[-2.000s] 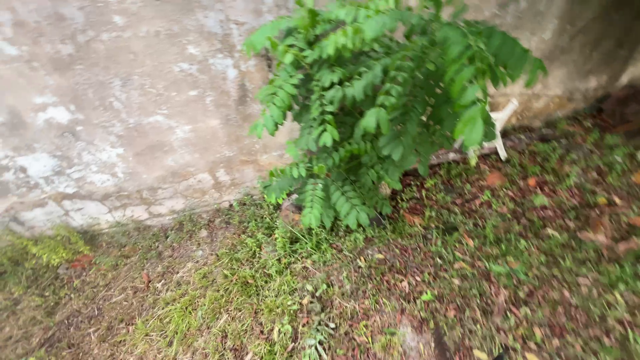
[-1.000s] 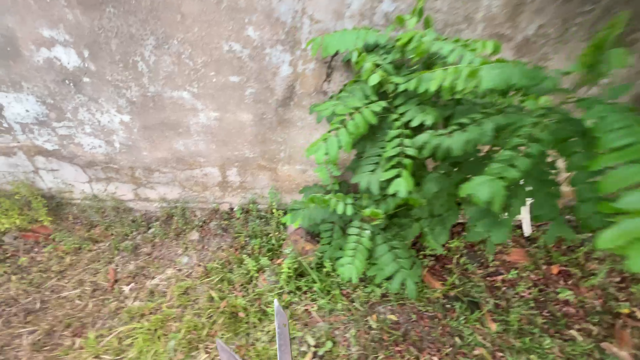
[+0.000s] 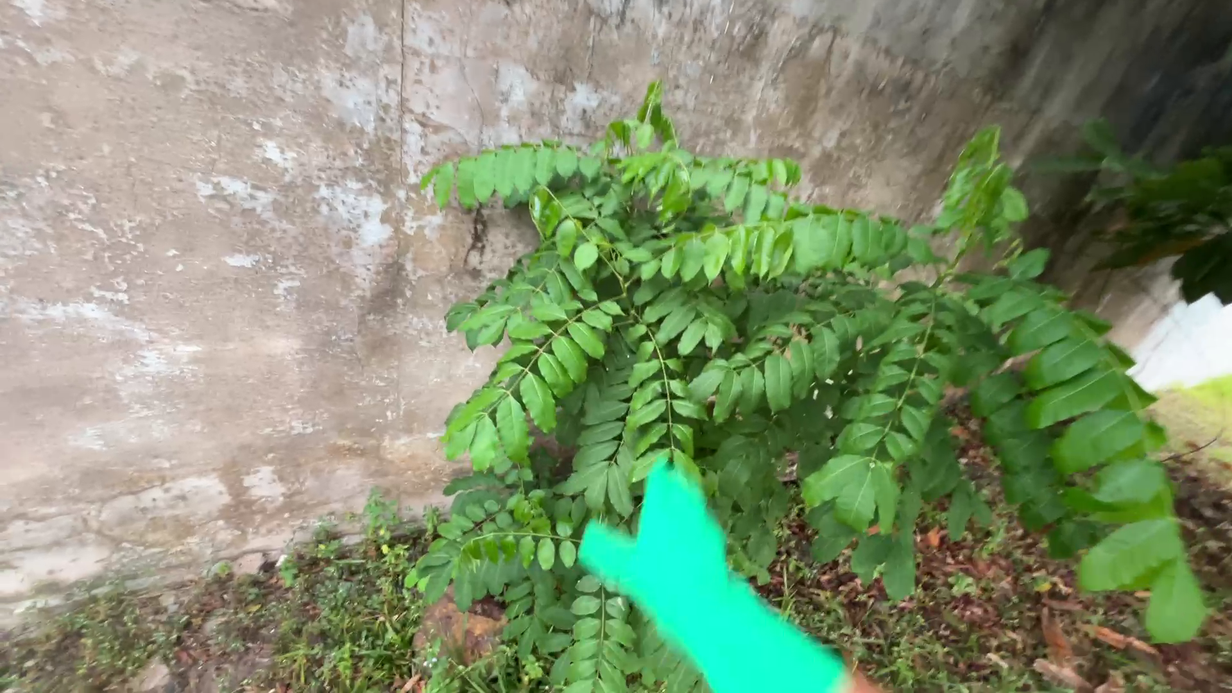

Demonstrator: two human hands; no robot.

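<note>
My right hand (image 3: 664,558), in a bright green glove, reaches up from the bottom edge, right of centre. The thumb points left, apart from the fingers, and nothing shows between them. Its fingertips are in front of the hanging compound leaves of a leafy green shrub (image 3: 664,375); blur hides whether they touch. The shrub fans out against a weathered wall, and its stem base is hidden by leaves. My left hand is out of view.
The stained, peeling wall (image 3: 231,289) rises behind the shrub. A reddish stone (image 3: 462,626) lies by the lower leaves. Low weeds (image 3: 337,616) grow along the wall's foot. Dry brown leaves (image 3: 1059,645) litter the ground at right, and darker foliage (image 3: 1184,212) hangs at the right edge.
The gloved hand has come into view in front of the shrub. Two pointed metal blades, at the bottom edge one second ago, are out of sight. The view has moved closer to the shrub.
</note>
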